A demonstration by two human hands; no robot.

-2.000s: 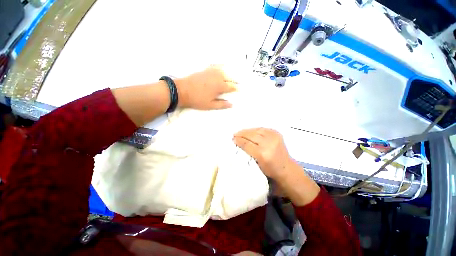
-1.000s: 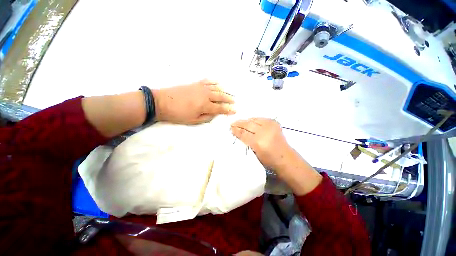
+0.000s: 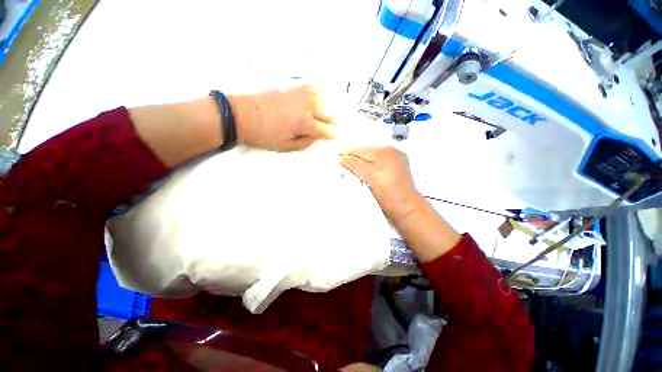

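A cream garment piece (image 3: 239, 211) hangs from the front of the white table onto the lap, with a small narrow flap at its lower edge. My left hand (image 3: 287, 118) lies on the cloth's upper edge, left of the needle area, fingers pointing right. My right hand (image 3: 381, 173) is at the cloth's upper right, fingertips pinching it. The fingertips of both hands are near each other, below and left of the presser foot (image 3: 374, 102). The cloth edge between them is washed out against the table.
The white sewing machine (image 3: 537, 145) with "JACK" lettering stands at the right. Brown tape (image 3: 43, 65) covers the table's left side. Snips and small items (image 3: 541, 221) lie at the table's right front. A blue bin (image 3: 120, 290) and a clear plastic bag (image 3: 417, 341) are below.
Both hands and the cloth have moved up towards the needle area since a second ago. The fold line on the cloth no longer shows, and its lower flap is now narrower and twisted.
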